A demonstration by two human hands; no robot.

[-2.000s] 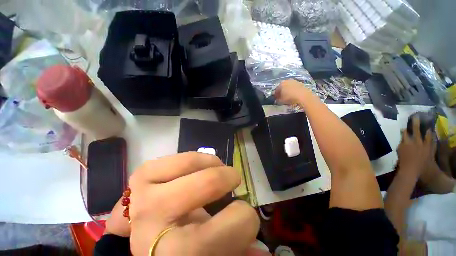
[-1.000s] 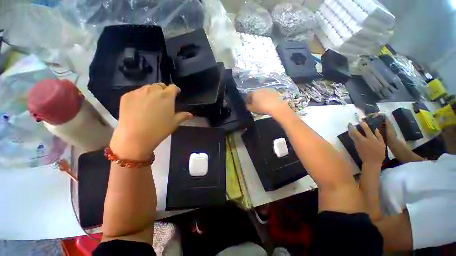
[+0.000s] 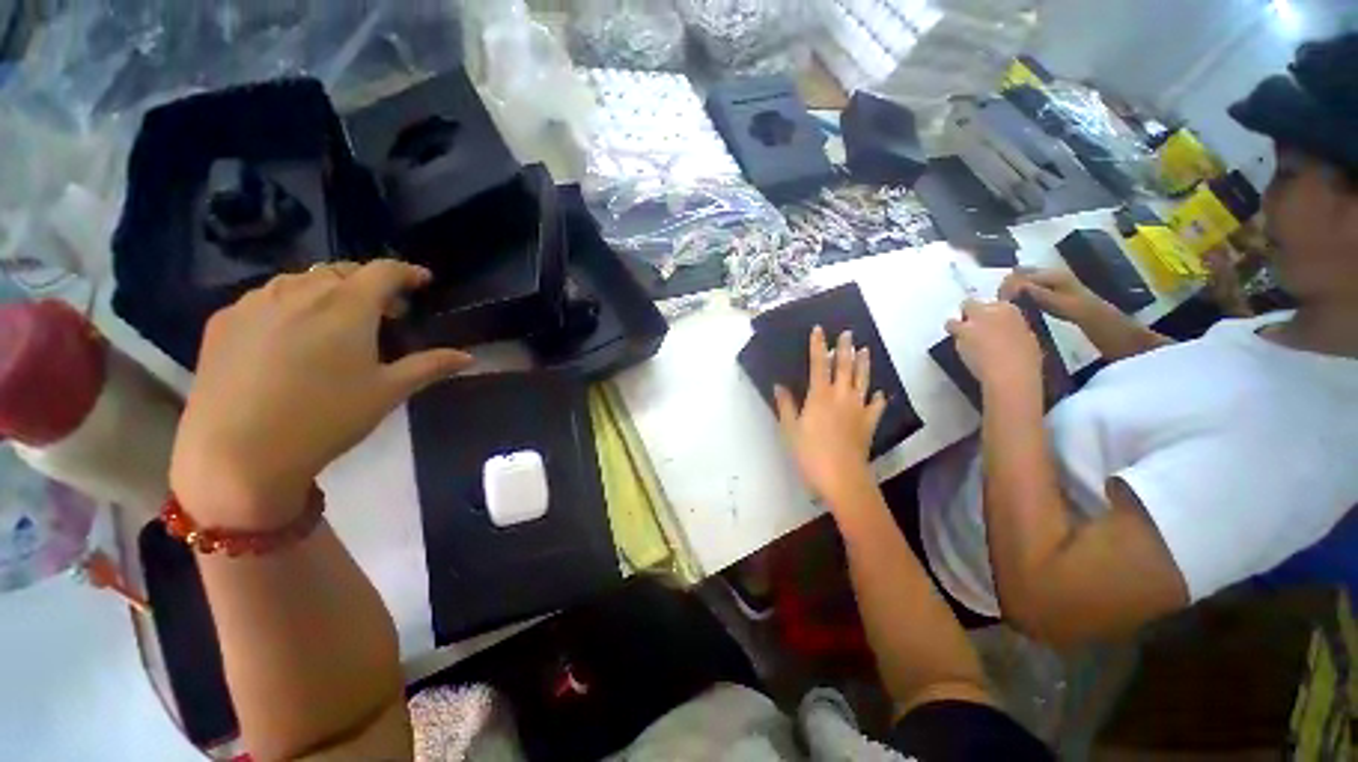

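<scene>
My left hand point(image 3: 305, 365), with a red bead bracelet, is open over the near left edge of the black boxes, its thumb and fingers apart. A black insert tray point(image 3: 454, 573) with a glossy white case point(image 3: 515, 488) in its middle lies in front of me. My right hand point(image 3: 837, 410) rests palm down, fingers spread, on a black box point(image 3: 778, 335); the hand covers the middle, so no white case shows there. An open black box point(image 3: 477, 305) and a stack of nested inserts point(image 3: 157, 246) stand at the back left.
A flask point(image 3: 104, 417) and black phone point(image 3: 186, 640) are at left. A yellow strip point(image 3: 638, 499) lies between the trays. A bag of white cases point(image 3: 663, 149) and a pile of cables point(image 3: 834, 238) lie behind. A co-worker in white point(image 3: 1162, 462) works at right.
My right hand has moved from the cable pile onto the black box. My left hand stays raised near the boxes. The view has turned right, bringing more of the co-worker in.
</scene>
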